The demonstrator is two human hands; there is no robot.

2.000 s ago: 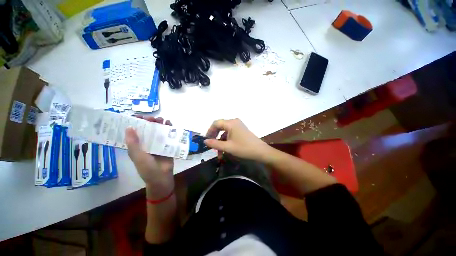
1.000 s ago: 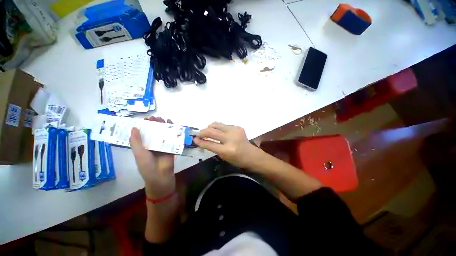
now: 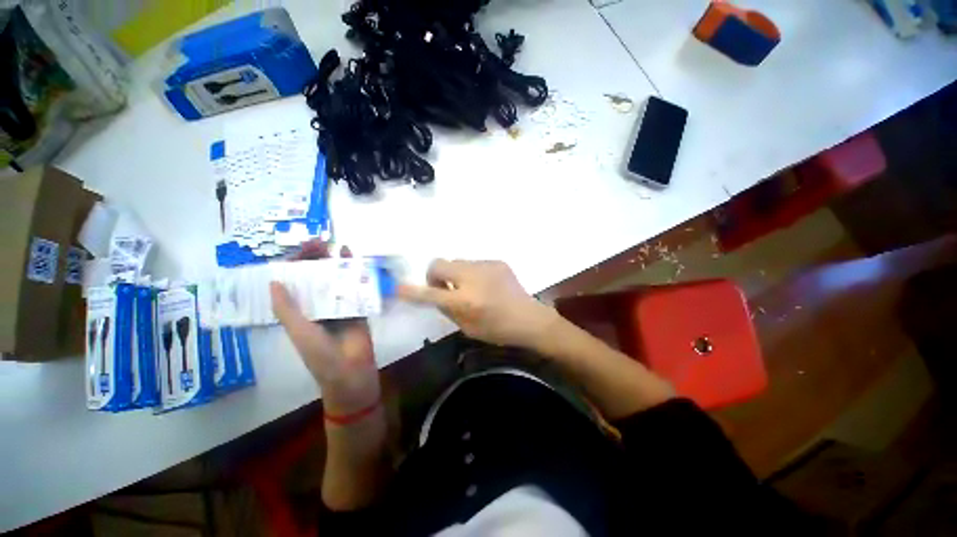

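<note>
My left hand [image 3: 334, 355] holds a white retail box [image 3: 304, 291] by its long sides, thumb on top, above the table's front edge. The box lies roughly level, printed text side up, and is blurred. My right hand [image 3: 474, 300] is at the box's right end, fingers touching or just beside the blue end flap [image 3: 386, 282]; blur hides the exact contact. No cable shows at the box end. Flat box blanks [image 3: 271, 187] lie beyond my left hand. The black cable pile [image 3: 415, 84] lies at the back.
Packed boxes [image 3: 176, 347] stand in a row at left beside a brown carton [image 3: 23, 299] and crumpled clear plastic [image 3: 118, 243]. A larger blue box [image 3: 239, 65] is at back left. A smartphone [image 3: 657, 142] and orange-blue roll [image 3: 737, 33] lie right. Red stools [image 3: 698, 341] stand beside the table.
The black cable part at the box's right end has gone from sight. The box has become more level, and my right hand's fingers have moved to the blue flap.
</note>
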